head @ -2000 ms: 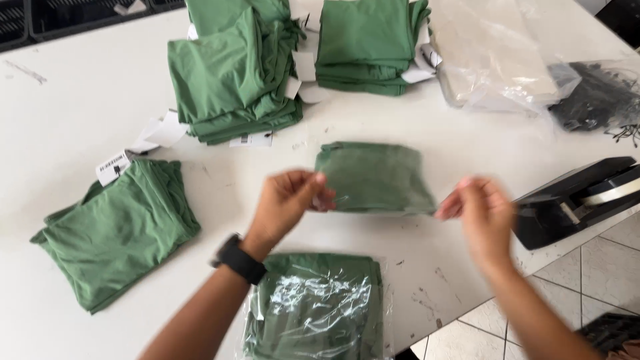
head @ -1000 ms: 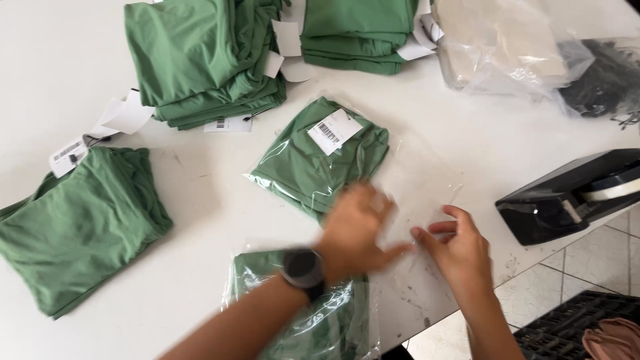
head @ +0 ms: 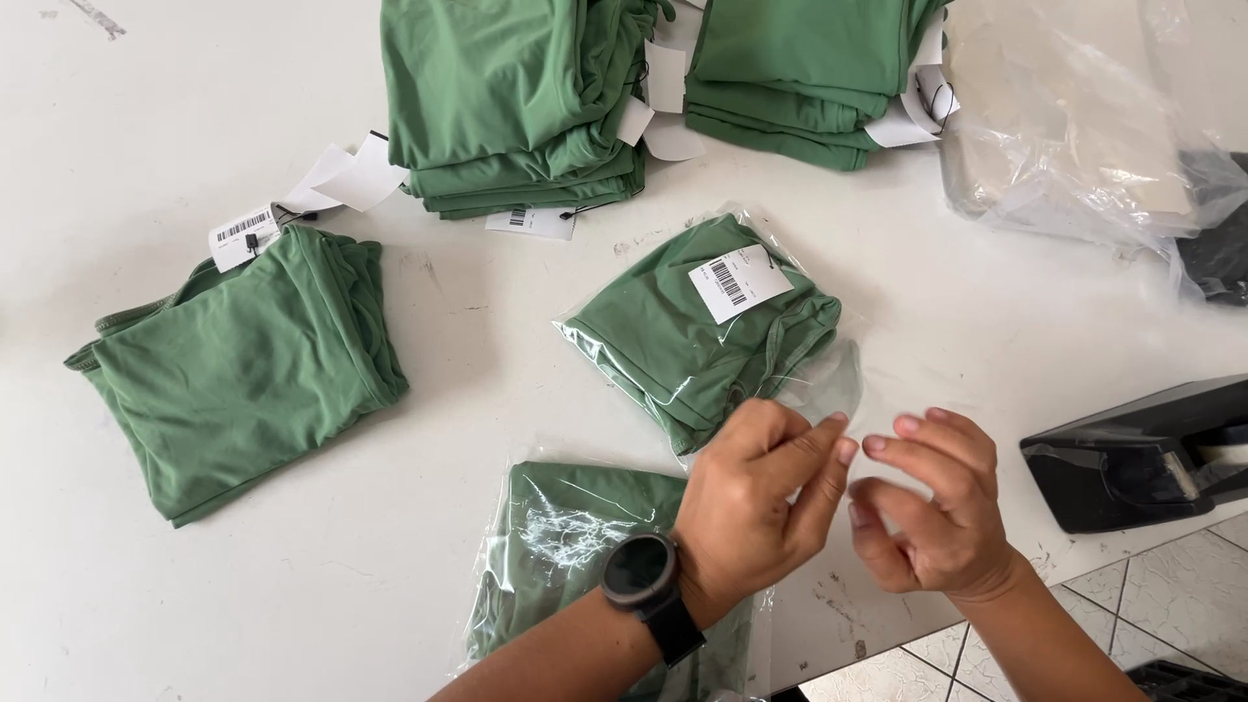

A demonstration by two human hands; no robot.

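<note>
A folded green garment in a clear plastic bag (head: 643, 327) lies on the white table, its white barcode tag (head: 739, 283) facing up. Over the bag's lower right end, my left hand (head: 765, 492) pinches a clear plastic edge between thumb and fingertips. My right hand (head: 936, 502) is just right of it, fingers curled and apart, with nothing plainly in them. A second bagged green garment (head: 575, 546) lies partly hidden under my left forearm and black watch. To the left is a loose folded green garment (head: 244, 361) with white tags.
Two stacks of folded green garments (head: 487, 88) (head: 799, 68) with tags stand at the back. Clear plastic bags (head: 1072, 117) lie at the back right, by a dark item. A black tape dispenser (head: 1121, 468) sits near the table's right edge, above a tiled floor (head: 1170, 604).
Two seconds ago both hands held the bagged garment by its ends. It now lies with the tag up, turned askew, and my hands are together at its lower right end.
</note>
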